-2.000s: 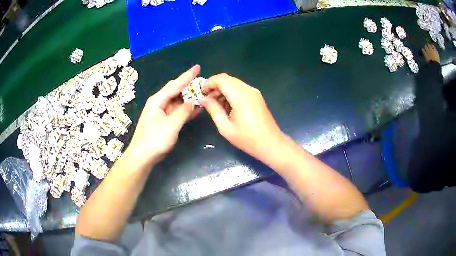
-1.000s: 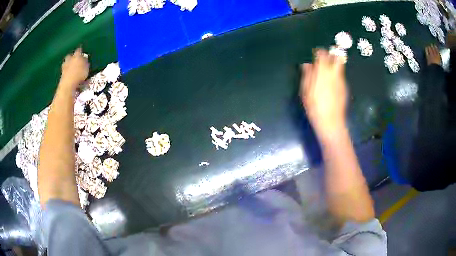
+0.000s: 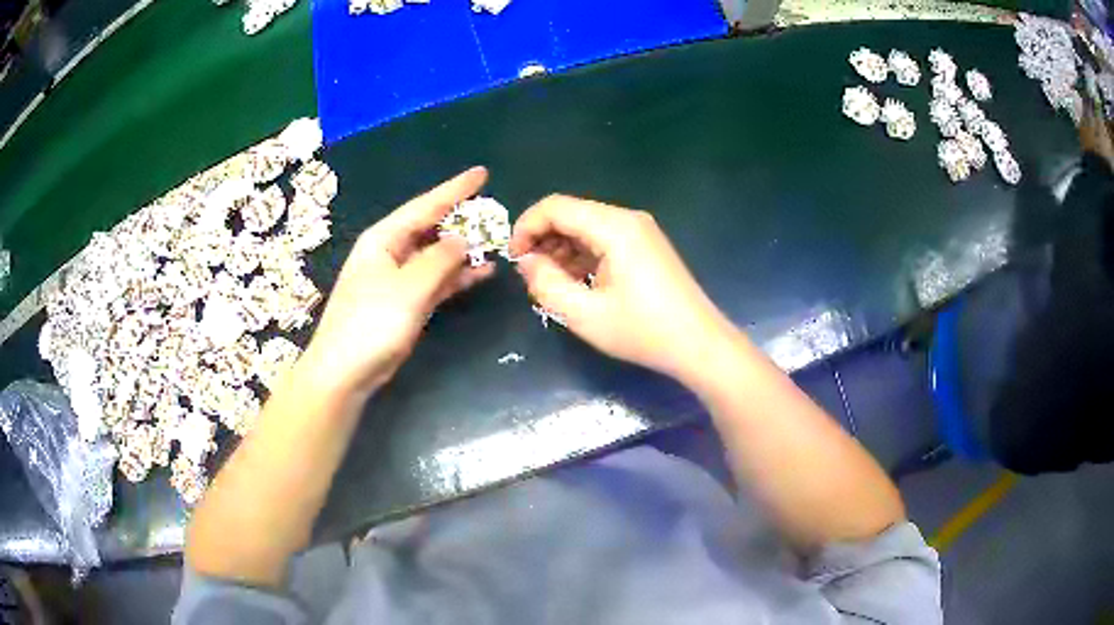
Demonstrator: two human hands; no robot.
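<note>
A white roundish plastic housing [image 3: 479, 227] with gold specks is held between thumb and fingers of my left hand [image 3: 403, 275], above the dark green bench. My right hand [image 3: 599, 269] is just right of it, thumb and index finger pinched together at the housing's right edge. A small white insert seems to be between these fingertips, but it is too small to tell clearly. The loose white inserts [image 3: 550, 316] are mostly hidden under my right hand. One small white piece [image 3: 511, 358] lies alone on the bench.
A large heap of housings [image 3: 183, 305] lies left, with a clear plastic bag [image 3: 55, 458] beside it. A blue sheet [image 3: 513, 43] and green conveyor belt [image 3: 110, 147] lie beyond. Housings [image 3: 959, 110] are grouped at far right, near another person's dark sleeve [image 3: 1057, 330].
My hands have come back together at the centre from the conveyor and the right group. My left hand now holds a housing that lay on the bench. The other person's hand has moved.
</note>
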